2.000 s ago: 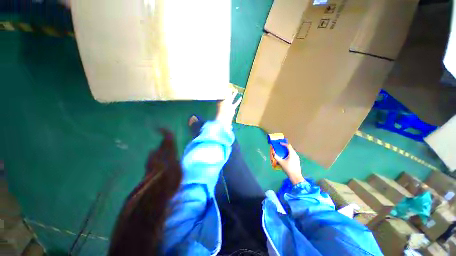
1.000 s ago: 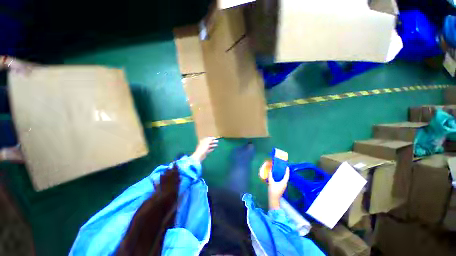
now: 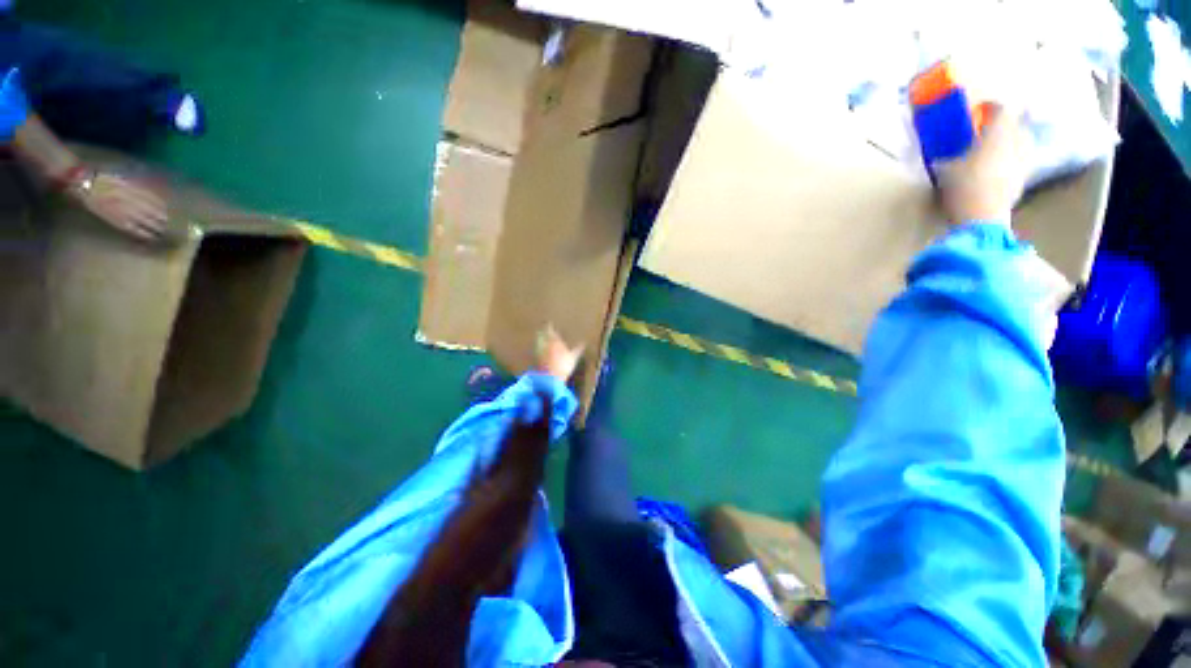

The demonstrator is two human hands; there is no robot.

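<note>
My right hand (image 3: 982,176) is at the upper right and holds the blue and orange tape dispenser (image 3: 943,115) over the packed carton (image 3: 771,215), which is heaped with white wrapped pieces. My left hand (image 3: 558,355) is at the lower part of a brown, partly folded cardboard carton (image 3: 555,222) in the middle. Its fingers are at the carton's surface near the edge; whether they grip it is unclear. The middle carton stands or leans beside the packed carton, with its flaps to the left.
Another person's hand (image 3: 124,205) rests on an open brown carton (image 3: 92,313) at the left. A yellow-striped line (image 3: 731,355) crosses the green floor. A blue stool (image 3: 1117,320) is at the right. Stacked boxes (image 3: 771,542) and more cartons are at the lower right.
My right hand has moved up and right with the dispenser, over the packed carton. My left hand has moved onto the middle carton. The other person's carton has turned, showing its open end.
</note>
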